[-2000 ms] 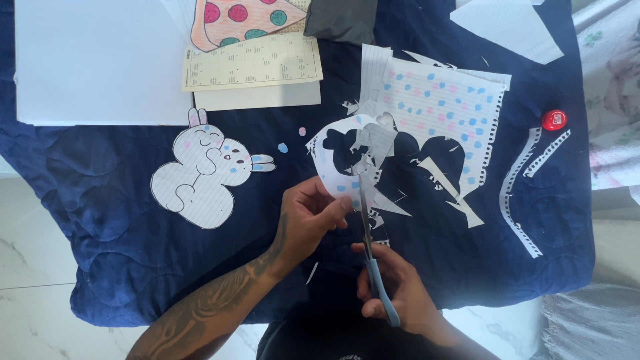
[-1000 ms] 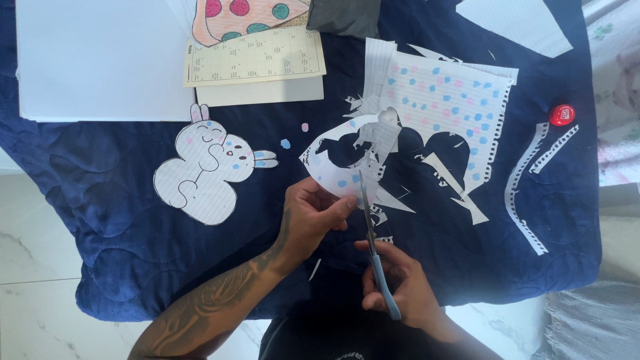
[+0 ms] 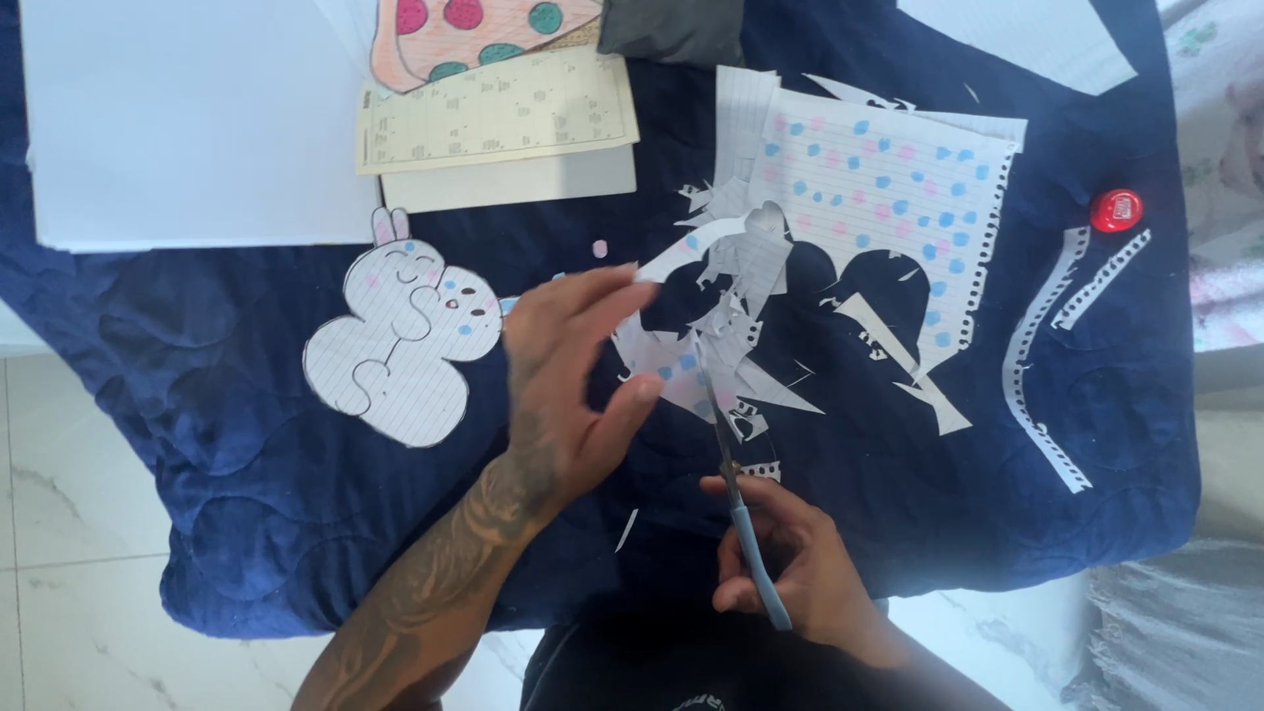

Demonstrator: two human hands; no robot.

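Note:
My right hand (image 3: pixel 790 558) grips scissors (image 3: pixel 755 553) with light blue handles; their blades point up over a scrap of dotted paper (image 3: pixel 681 370). My left hand (image 3: pixel 578 385), slightly blurred, is raised beside that scrap with thumb and fingers apart, and no paper shows between them. A curved white strip with blue dots (image 3: pixel 691 242) lies by its fingertips. Left of this hand lies a lined-paper cutout of two hugging bunnies (image 3: pixel 395 346), one ear partly hidden by the fingers. Cut scraps (image 3: pixel 755 257) are heaped right of the left hand, by a lined sheet with pink and blue dots (image 3: pixel 869 188).
A dark blue quilted cover (image 3: pixel 612 583) lies under everything. White sheets (image 3: pixel 197 128), a printed yellowish paper (image 3: pixel 494 109) and a pizza drawing (image 3: pixel 474 30) are at the upper left. A red round cap (image 3: pixel 1117 210) and perforated paper strips (image 3: pixel 1022 365) lie on the right.
My left hand has let go of the dotted paper piece, and its fingers have spread and moved up. The paper has come to lie among the scraps. The right hand still holds the scissors.

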